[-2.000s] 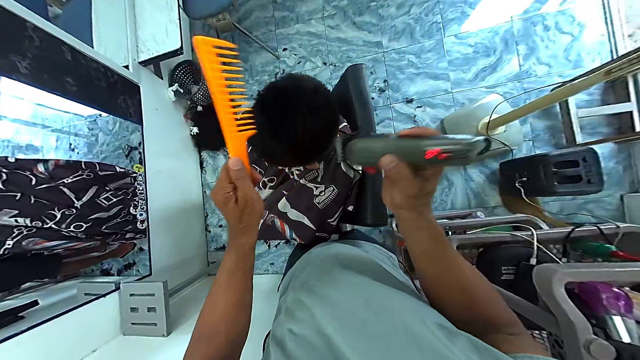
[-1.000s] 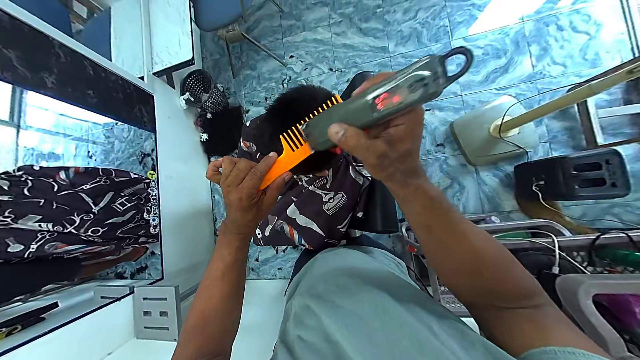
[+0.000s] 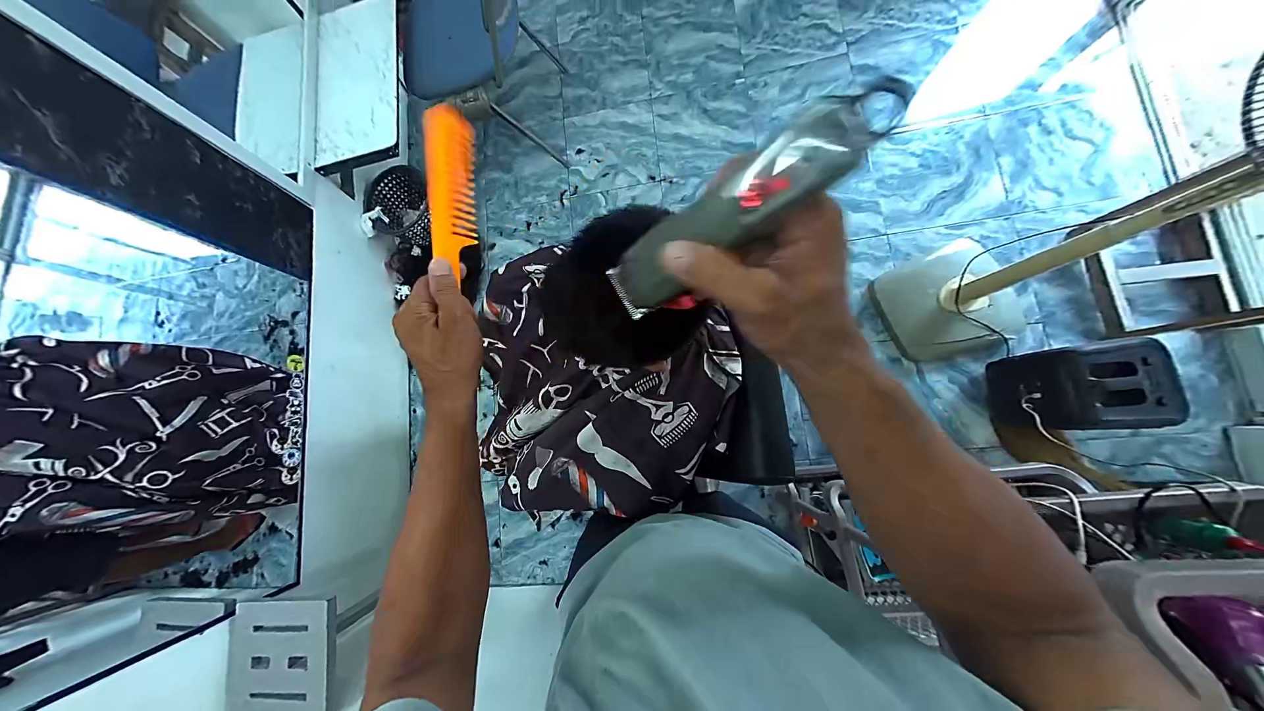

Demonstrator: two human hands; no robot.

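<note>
An orange wide-tooth comb (image 3: 451,188) stands up from my left hand (image 3: 442,331), which grips its lower end, to the left of a seated person's head. My right hand (image 3: 780,272) is closed around a green-grey cordless hair clipper (image 3: 731,212) with a lit red display. The clipper's metal blade points down-left over the person's dark hair (image 3: 602,296); whether it touches the hair I cannot tell. A dark barber cape (image 3: 592,454), printed with scissors and combs, covers the person's body.
At left are a wall mirror (image 3: 148,395) and a white ledge (image 3: 355,395). A blue chair (image 3: 449,44) stands at the top. On the right are a stand's base (image 3: 948,301), a black box-like device (image 3: 1086,385) with a cable, and a grey trolley (image 3: 1136,573) holding cords and bottles.
The comb was in the hair beside the clipper a second ago; my left hand has drawn it away to the left and upright. My right hand still holds the clipper near the head.
</note>
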